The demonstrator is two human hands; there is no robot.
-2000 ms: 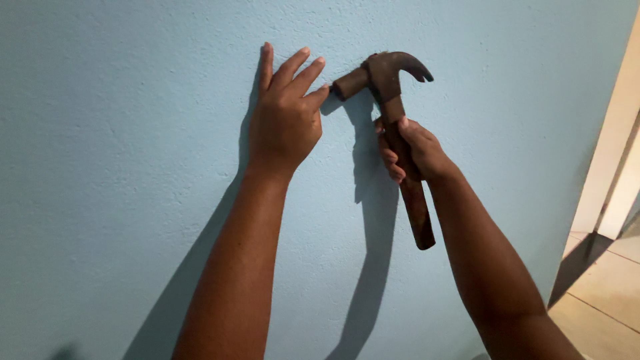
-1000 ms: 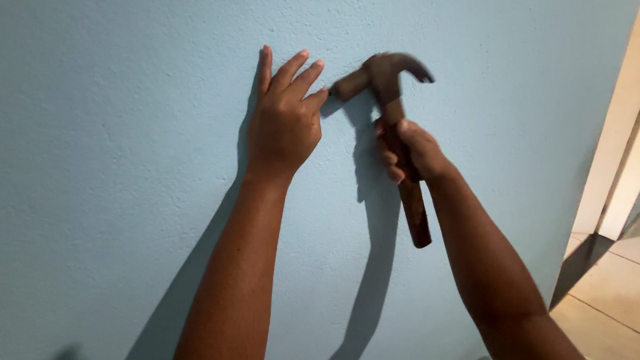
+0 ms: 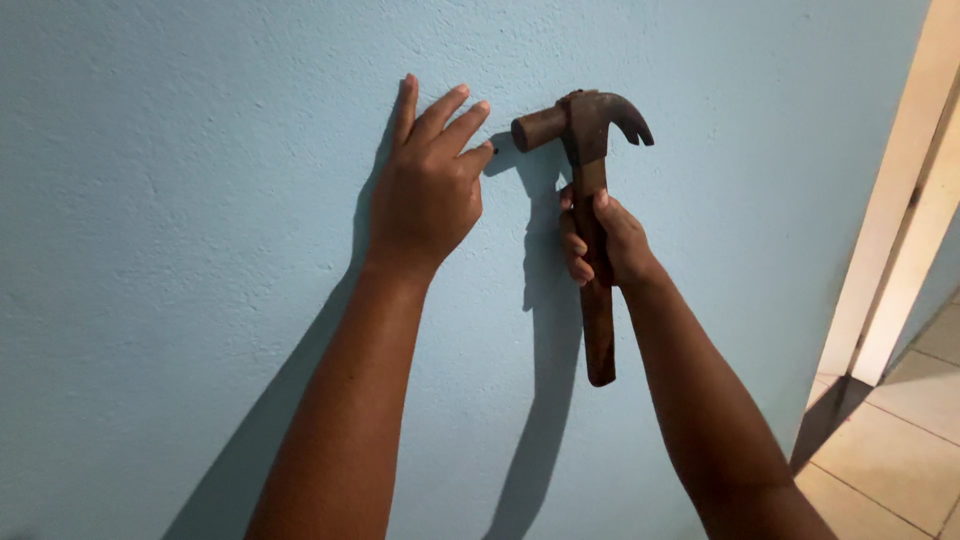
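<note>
A claw hammer with a rusty metal head and dark wooden handle (image 3: 598,322) is held upright by my right hand (image 3: 611,240), wrapped round the handle's middle. Its striking face points left, a short gap from my left fingertips; the claw curves to the right. My left hand (image 3: 427,180) lies by the wall, three fingers spread upward and the index finger bent to the right. At the index fingertip shows the small dark end of what looks like a nail (image 3: 495,151), pinched there. The left thumb and the rest of the nail are hidden.
The light blue textured wall (image 3: 187,225) fills most of the view and carries the shadows of both arms and the hammer. At the right are the wall's edge, a pale door frame (image 3: 892,202) and a tiled floor (image 3: 885,450).
The hammer head, which was at my left index fingertip in both earlier frames, has moved right, away from it. My left hand has stayed in place.
</note>
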